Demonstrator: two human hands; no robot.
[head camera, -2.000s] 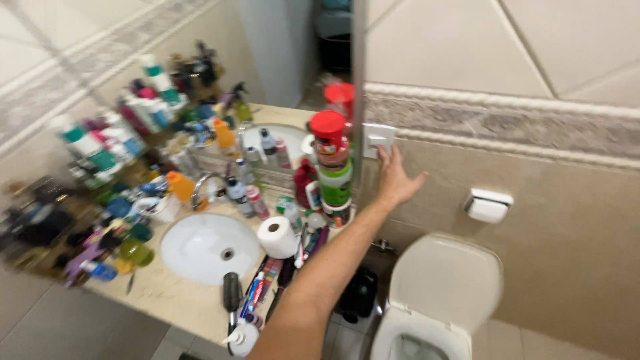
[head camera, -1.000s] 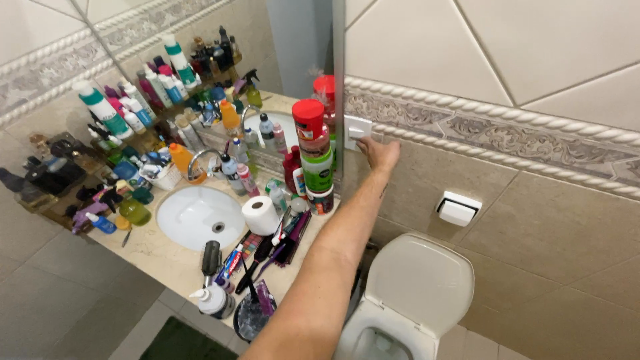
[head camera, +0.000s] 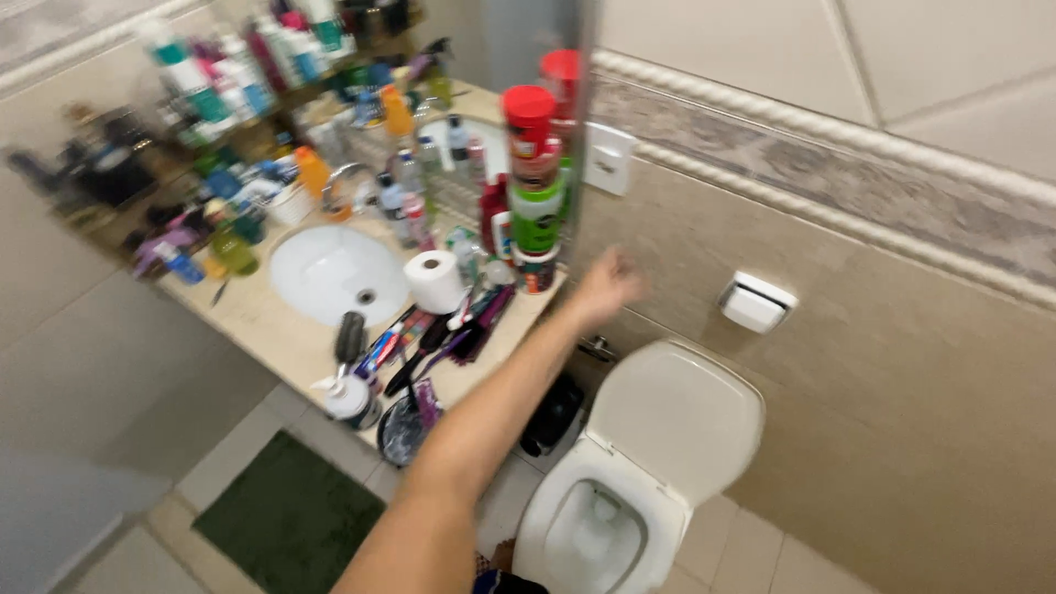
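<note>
My left hand (head camera: 610, 289), blurred, is at the end of my outstretched arm, in front of the tiled wall below the white switch plate (head camera: 609, 158). It appears apart from the plate; how far its fingers are curled is unclear, and no object shows in it. Left of it, on the beige countertop, stand a green container (head camera: 536, 219) and a red-lidded container (head camera: 529, 124), stacked near the mirror. A toilet paper roll (head camera: 435, 283) stands beside the white sink (head camera: 338, 276). My right hand is out of view.
The toilet (head camera: 594, 528) has its lid (head camera: 676, 421) raised, below a white wall-mounted holder (head camera: 756, 302). A black bin (head camera: 553, 415) stands between toilet and counter. Hairbrushes (head camera: 351, 338), a pump bottle (head camera: 349, 400) and many bottles crowd the counter. A dark green mat (head camera: 289, 511) lies on the floor.
My left hand was at the switch plate one second ago; it has come away and is now lower, below the plate. The view has shifted, showing more of the floor and toilet.
</note>
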